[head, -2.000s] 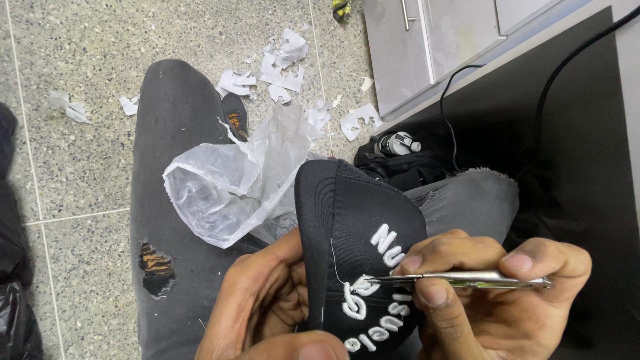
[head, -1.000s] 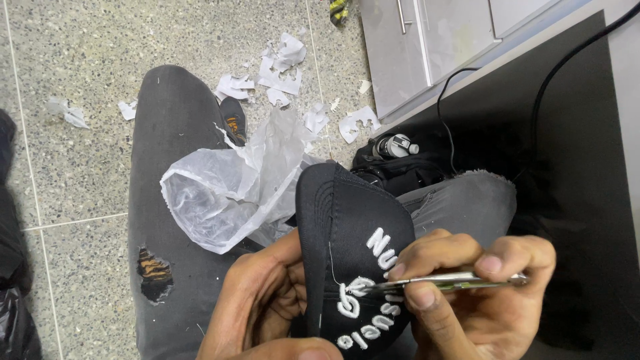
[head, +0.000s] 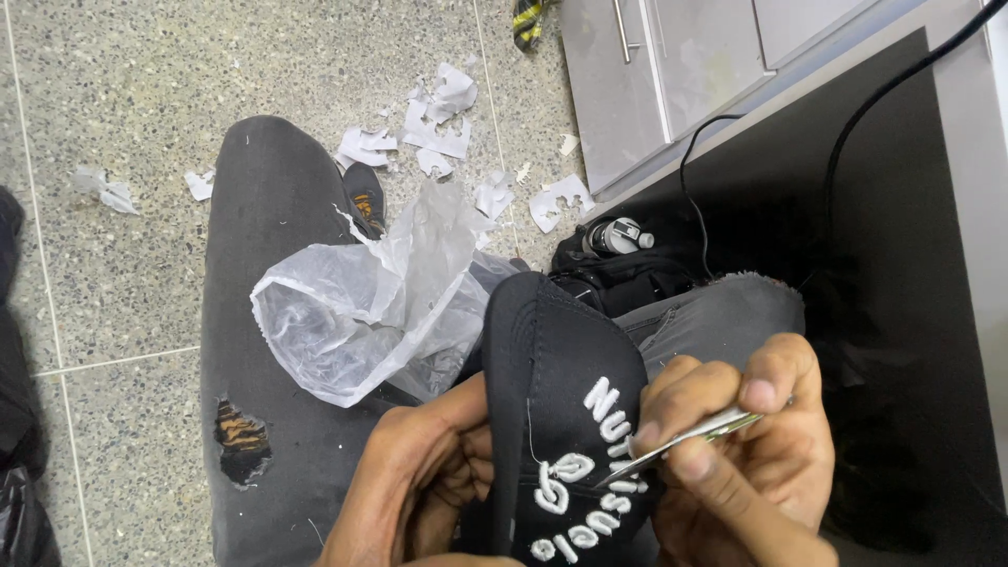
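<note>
A black cap [head: 583, 339] with raised white embroidery is held on its side above my lap. My left hand [head: 425, 465] grips it at the brim side, the fingers partly hidden behind and inside it. Pinched between the thumb and fingers of my right hand [head: 740, 441] is a slim metal tool [head: 701, 431], perhaps tweezers, its tip at the cap's front between the embroidered loops and the lettering. A loose thread [head: 531, 433] runs from the brim seam down to the embroidered loops [head: 554, 484].
A translucent plastic bag [head: 362, 307] lies across my lap. Torn white backing scraps [head: 437, 130] are scattered on the speckled floor. A black bag [head: 622, 276] with a bottle [head: 618, 236] sits by the grey cabinet [head: 622, 87]. Black cables [head: 689, 181] hang at the right.
The right hand and the metal tool have tilted, the tool's rear end now higher. Its tip has come away from the embroidered loops. The left hand still holds the cap.
</note>
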